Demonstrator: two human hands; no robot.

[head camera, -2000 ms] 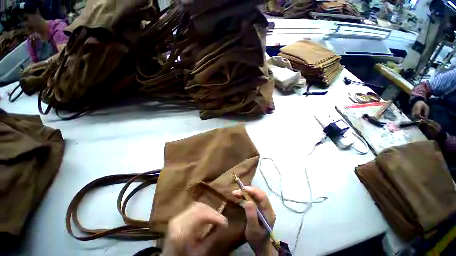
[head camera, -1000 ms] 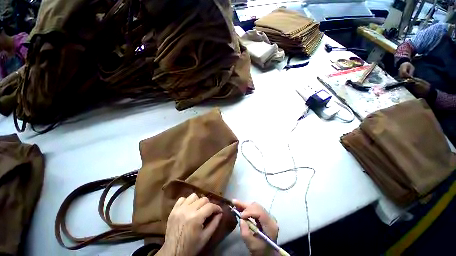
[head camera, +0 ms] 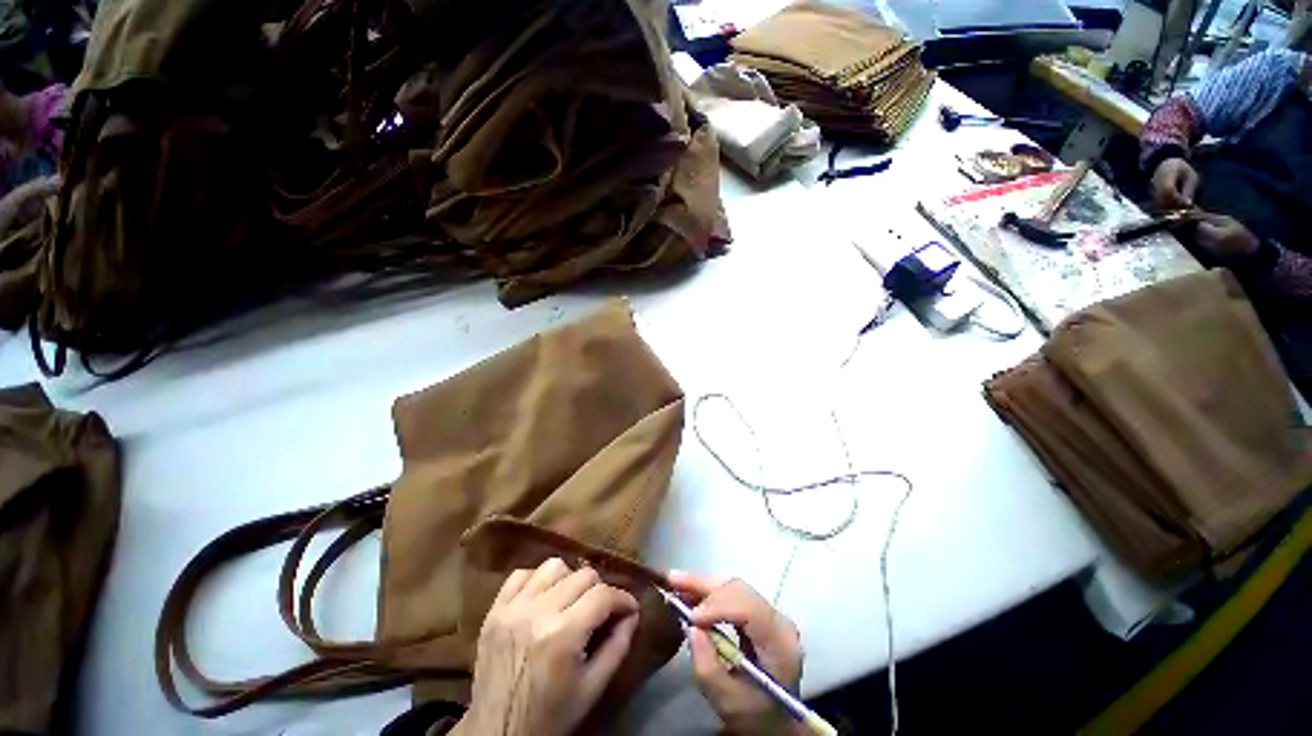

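Observation:
A brown tote bag point(head camera: 504, 431) lies on the white table, its straps point(head camera: 238, 575) looping out to the left. Its near part is folded over, with an edge raised at the hands. My left hand point(head camera: 547, 647) rests on the bag with curled fingers on this edge; the fingertips are partly hidden, and it seems to pinch the fabric. My right hand point(head camera: 741, 654) holds a slim pen-like thread burner point(head camera: 763, 676), its tip at the bag's edge just right of my left hand.
A tall brown bag pile point(head camera: 576, 173) stands at the back left. A pale cord point(head camera: 885, 575) loops right of the bag to a black adapter point(head camera: 921, 270). Folded brown pieces point(head camera: 1180, 417) lie at right, near a hammer point(head camera: 1039, 227). Another person's hands point(head camera: 1177, 184) show at upper right.
The view has shifted and moved closer. My left hand has come down onto the bag's edge, and the pen tip has moved down to that edge beside it. Little differs over the last second.

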